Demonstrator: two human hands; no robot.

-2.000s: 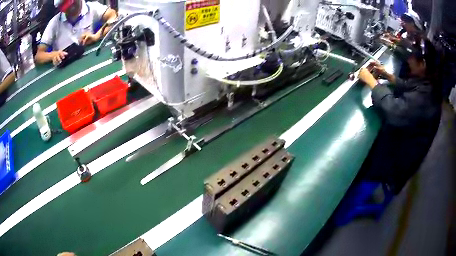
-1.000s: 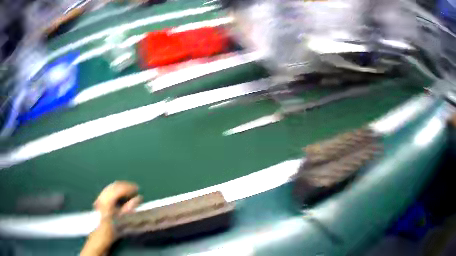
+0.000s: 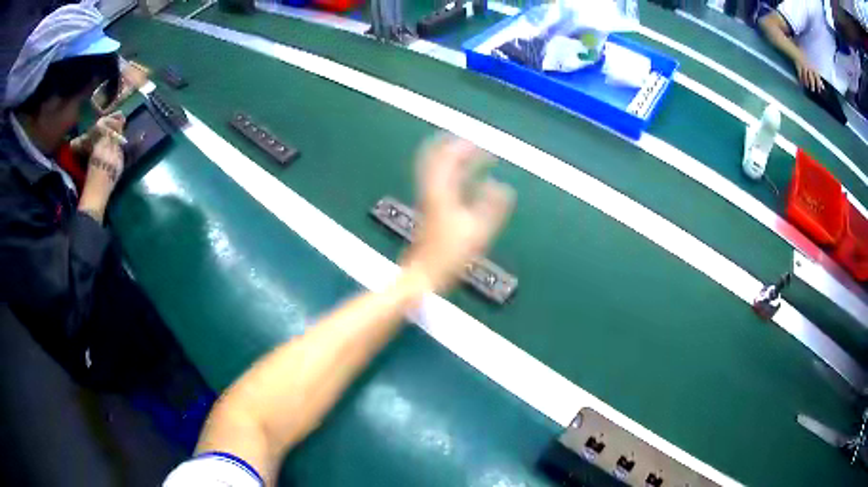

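My left hand (image 3: 462,214) is blurred and reaches over the belt, with fingers apart and nothing seen in it. It is above a grey-brown strip part (image 3: 397,218) with a row of small openings. The hand and wrist hide the strip's middle; both ends show. I cannot tell whether they touch. Another strip part (image 3: 264,139) lies farther left on the belt. A strip housing stack (image 3: 609,443) with dark square openings is cut off by the bottom edge at right. My right hand is out of the picture.
A person (image 3: 57,190) works at the left edge. A blue tray (image 3: 562,95) holding plastic bags, a white bottle (image 3: 760,143) and red bins (image 3: 817,202) are on the far side. A metal post (image 3: 769,297) stands on a white strip at right. Another person's hand (image 3: 811,78) shows top right.
The view has swung left. My left hand has moved off the near housing stack and out over the belt. The blue tray and the worker at left have come into clear view.
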